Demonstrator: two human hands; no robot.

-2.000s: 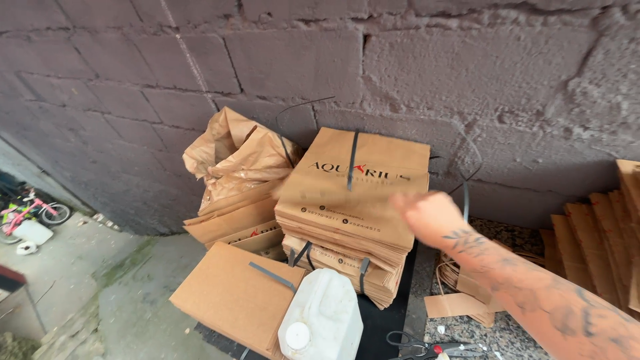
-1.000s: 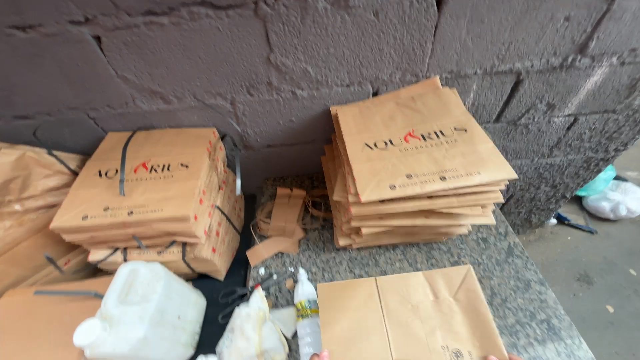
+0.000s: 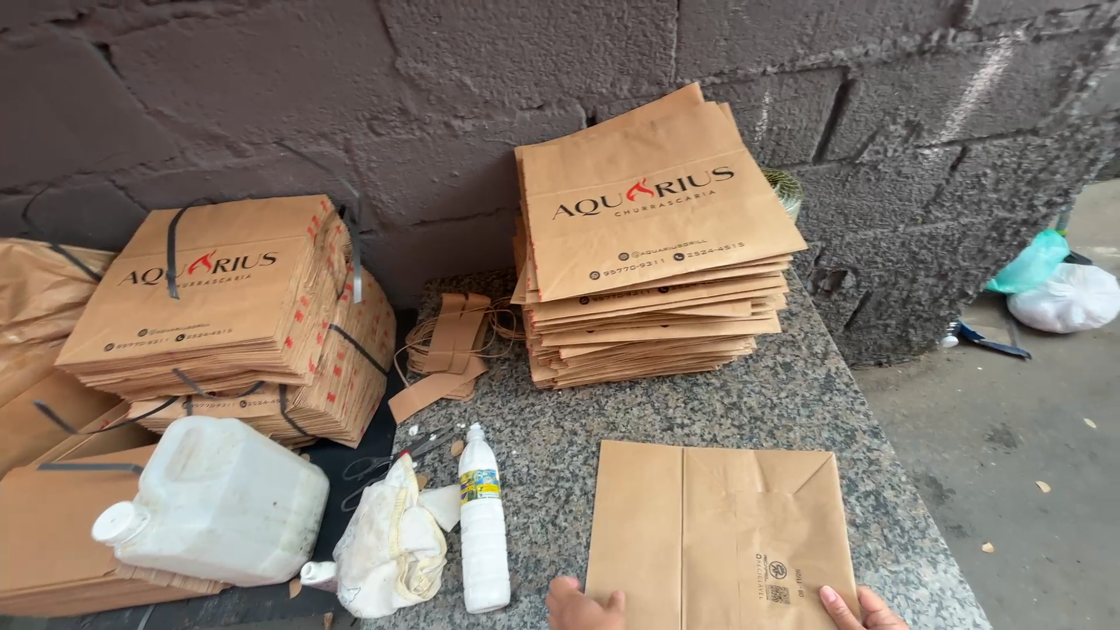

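A flat kraft paper bag point(image 3: 722, 525) lies on the speckled granite slab point(image 3: 542, 455), its folded base at the upper right. My left hand point(image 3: 584, 605) touches its lower left edge, fingers bent. My right hand point(image 3: 859, 608) holds its lower right edge, with a thumb on top. Behind it stands a tall, uneven stack of printed kraft paper bags point(image 3: 656, 210). At the left are strapped bundles of similar bags point(image 3: 201, 289) with black plastic straps around them.
A white plastic jug point(image 3: 232, 499), a stained cloth point(image 3: 389, 542), a white squeeze bottle point(image 3: 483, 525) and scissors point(image 3: 376, 468) lie left of the bag. Cardboard strips and twine point(image 3: 451, 337) sit near the block wall point(image 3: 490, 114). Plastic bags point(image 3: 1063, 293) lie on the ground at right.
Two seconds ago an outstretched arm was beside the strapped bundle. Now both my hands are at the flat bag on the granite. The view has swung right.
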